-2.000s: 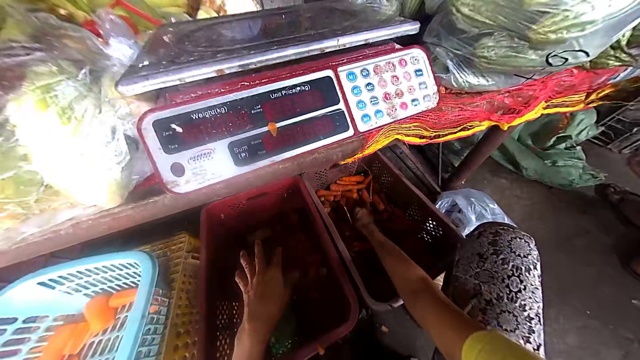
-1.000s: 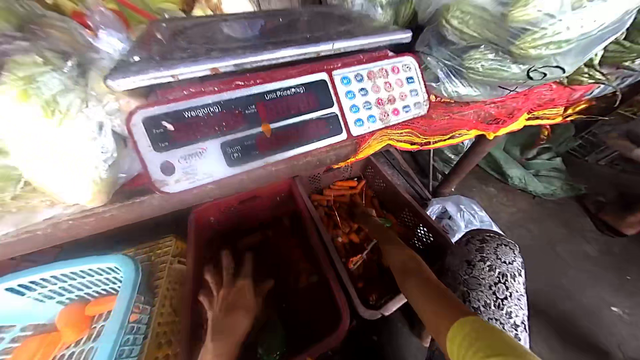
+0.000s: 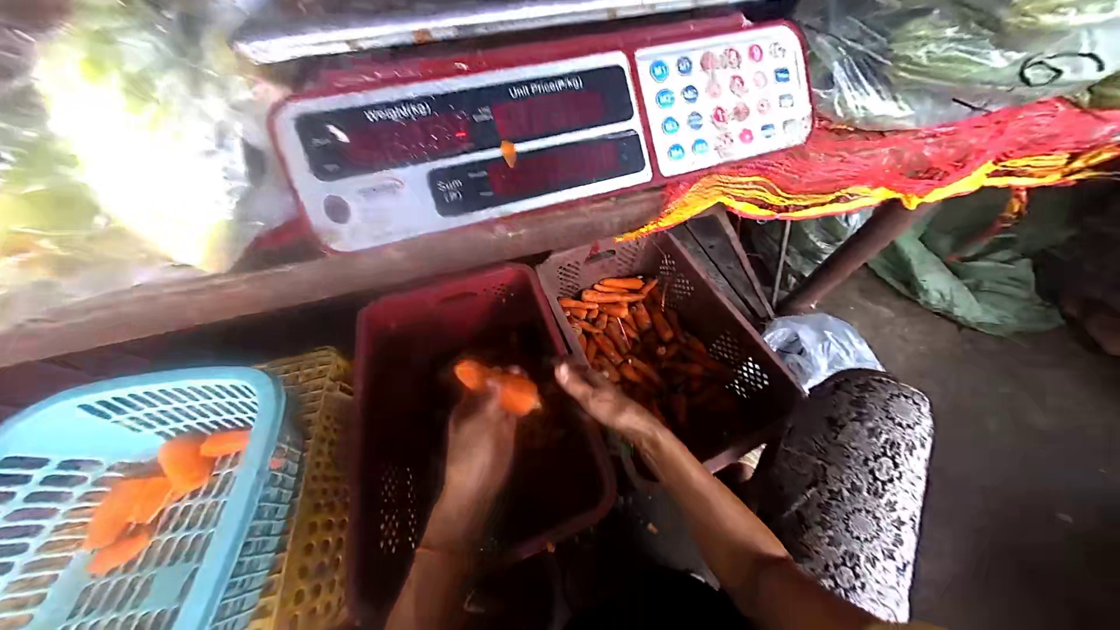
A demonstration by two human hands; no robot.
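Observation:
My left hand (image 3: 483, 429) is above the dark red plastic crate (image 3: 376, 437) and grips orange carrots (image 3: 518, 394), blurred by motion. Beside it, my right hand (image 3: 604, 402) reaches over the rim between the two crates; its fingers are extended and nothing shows in them. Many small carrots (image 3: 617, 332) lie in the brown perforated crate (image 3: 739, 328) on the right. At the left, a light blue plastic basket (image 3: 267, 420) holds several larger carrots (image 3: 185, 464). The bottom of the red crate is too dark to make out.
A digital price scale (image 3: 367, 214) stands on a ledge (image 3: 175, 302) above the crates. A yellow crate (image 3: 319, 490) sits between the basket and the red crate. Red and yellow netting (image 3: 875, 166) hangs at right, above a patterned-cloth-covered knee (image 3: 857, 481) and a clear plastic bag (image 3: 818, 346).
My left hand has risen from low in the red crate and now holds carrots. My right hand has moved left, out of the carrot pile to the crate rims.

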